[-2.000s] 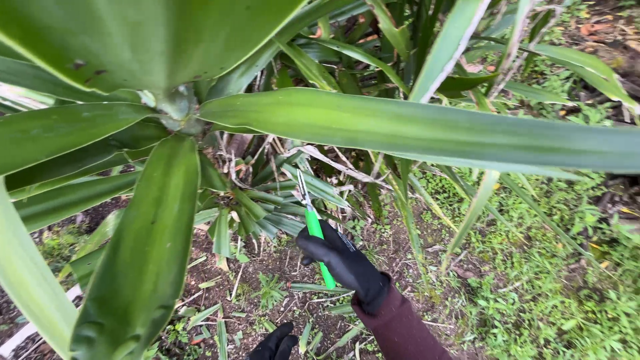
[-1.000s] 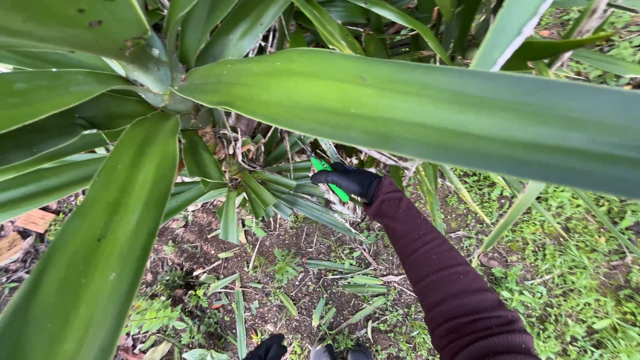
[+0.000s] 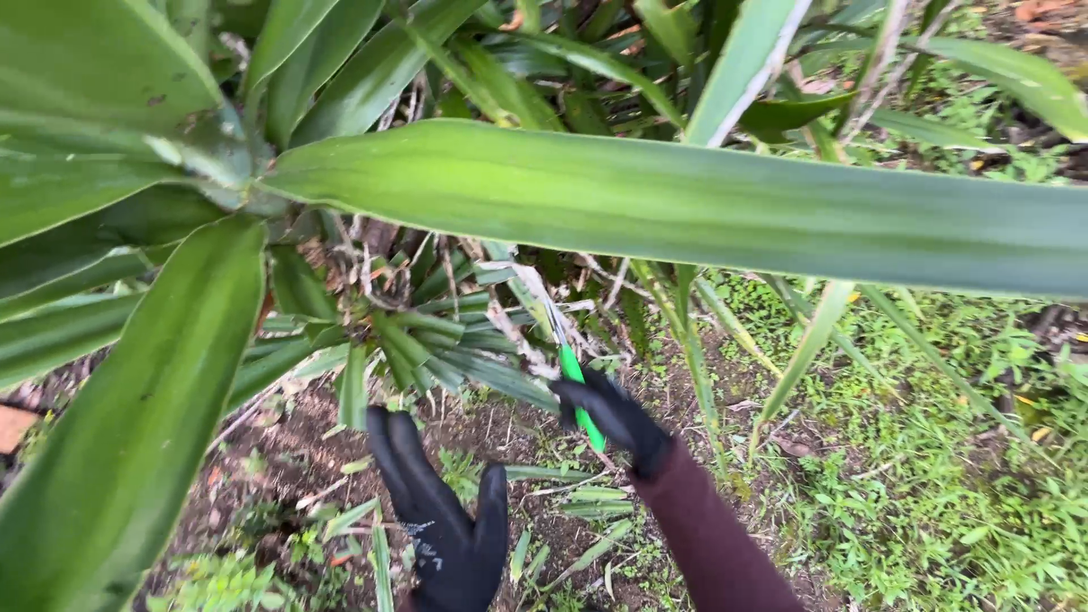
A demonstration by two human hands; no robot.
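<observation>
My right hand (image 3: pixel 612 416), in a black glove, is closed around the green handle of a cutting tool that looks like pruning shears (image 3: pixel 582 398). The metal tip points up and left among dry and cut leaves; whether its blades are apart cannot be told. My left hand (image 3: pixel 446 518), also gloved in black, is held out at the bottom centre, fingers apart and holding nothing. Its fingertips are just below a low rosette of trimmed strap-like leaves (image 3: pixel 408 344). A long broad green leaf (image 3: pixel 637 200) spans the view above both hands.
A large leafy plant (image 3: pixel 246 183) fills the upper left, with one wide leaf (image 3: pixel 153 382) reaching down the left side. Cut leaf pieces (image 3: pixel 595 501) lie on the brown soil. Low green weeds (image 3: pixel 918 476) cover the ground at right.
My left hand has come up from the bottom edge into fuller view. My right hand, with the green tool, has drawn back down from the leaves since a second ago, so the metal tip shows.
</observation>
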